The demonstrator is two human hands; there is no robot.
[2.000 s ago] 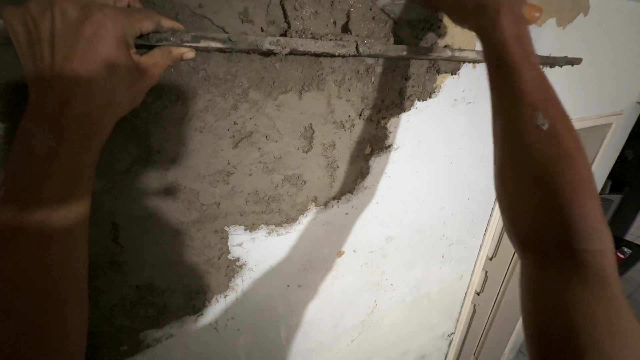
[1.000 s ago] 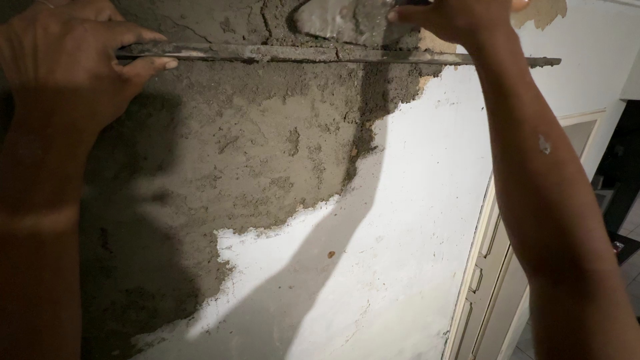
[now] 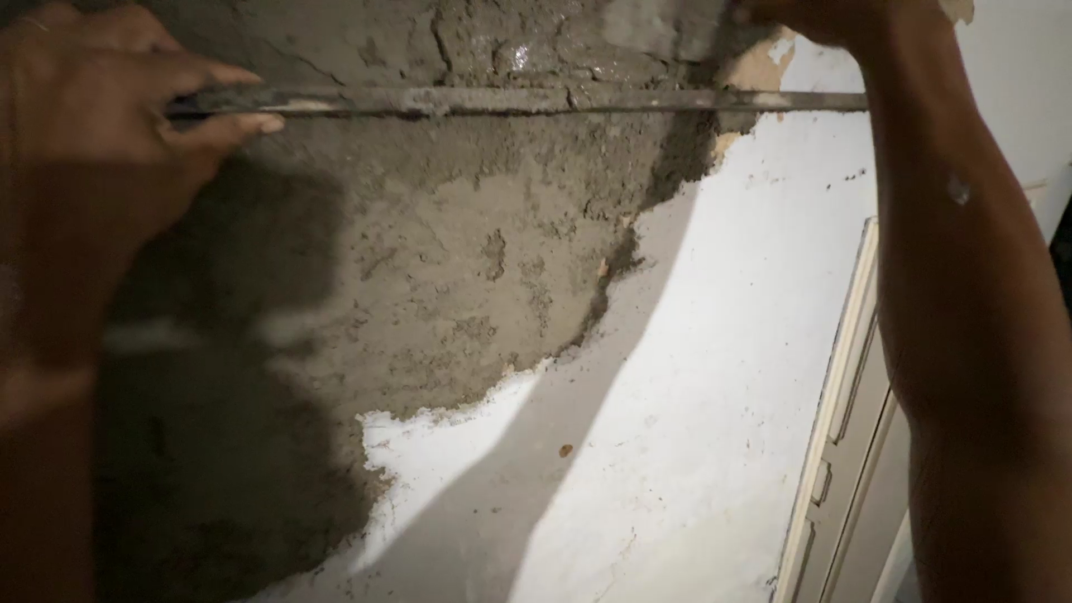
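My left hand (image 3: pixel 126 92) grips the left end of a long, thin straightedge bar (image 3: pixel 502 101), thumb below and fingers above. The bar lies level across wet grey mortar (image 3: pixel 469 251) on a wall, and its right part crosses onto white painted wall. Mortar is smeared along the bar. Above the bar, the mortar is wet and cracked. My right hand (image 3: pixel 821 17) is at the top edge, above the bar's right part, with its fingers partly cut off and in shadow; what it holds cannot be made out clearly.
White painted wall (image 3: pixel 720 335) with a ragged edge borders the mortar below and to the right. A cream panelled door (image 3: pixel 846 486) with its frame stands at the lower right, partly behind my right forearm. Shadows of my arms fall across the wall.
A flat tool with mortar on it, seen at my right hand one second ago, no longer shows clearly. My left hand still grips the bar's end.
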